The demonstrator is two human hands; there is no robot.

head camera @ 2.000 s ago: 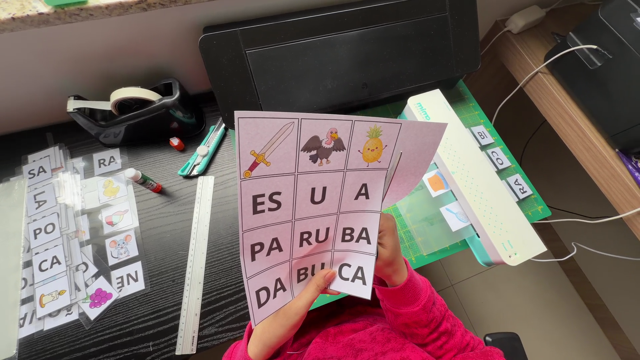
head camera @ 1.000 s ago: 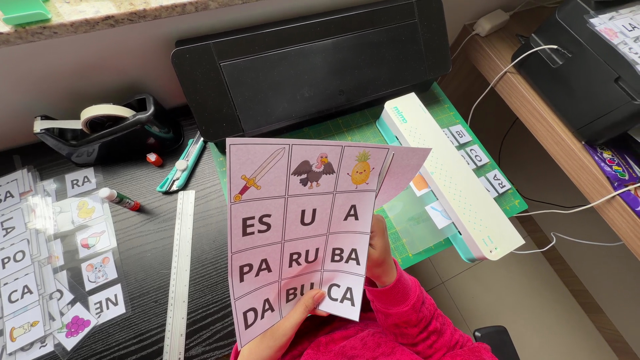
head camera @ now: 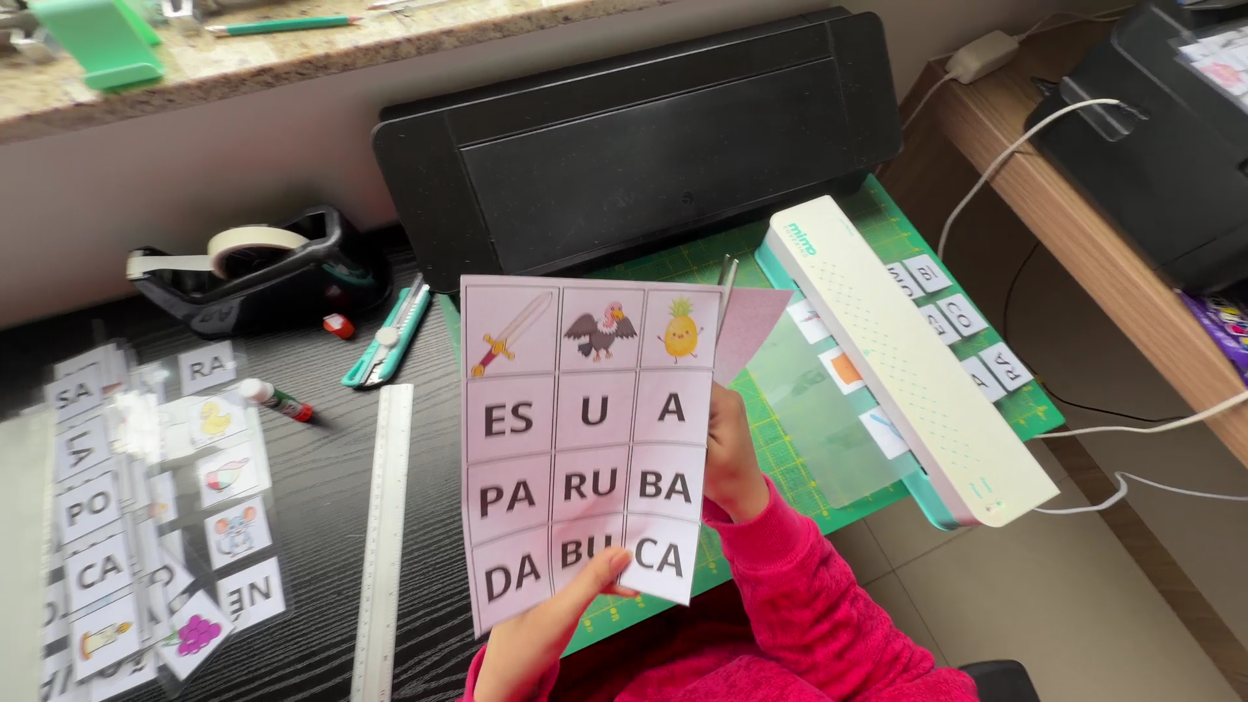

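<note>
My left hand [head camera: 556, 614] grips the bottom edge of a paper sheet [head camera: 593, 409], thumb on its front. The sheet is held up, printed with a grid of a sword, a vulture, a pineapple and syllables. Behind its right edge is my right hand [head camera: 731, 458], largely hidden. Metal blades, apparently of scissors [head camera: 727, 283], stick up above that hand at the sheet's edge; their handles are hidden. A strip of the paper [head camera: 751, 331] slants away to the right of the blades.
A white laminator [head camera: 897, 361] with a pouch of cards stands on a green cutting mat [head camera: 780, 444]. Left lie a ruler [head camera: 382, 536], a utility knife [head camera: 388, 336], an uncapped glue stick [head camera: 278, 400], a tape dispenser [head camera: 322, 283] and laminated cards [head camera: 97, 565]. A black printer [head camera: 663, 146] stands behind.
The blades now show above the sheet's right edge, and the strip at the right stands farther apart from the grid. My left hand still holds the sheet's bottom. The view has shifted somewhat.
</note>
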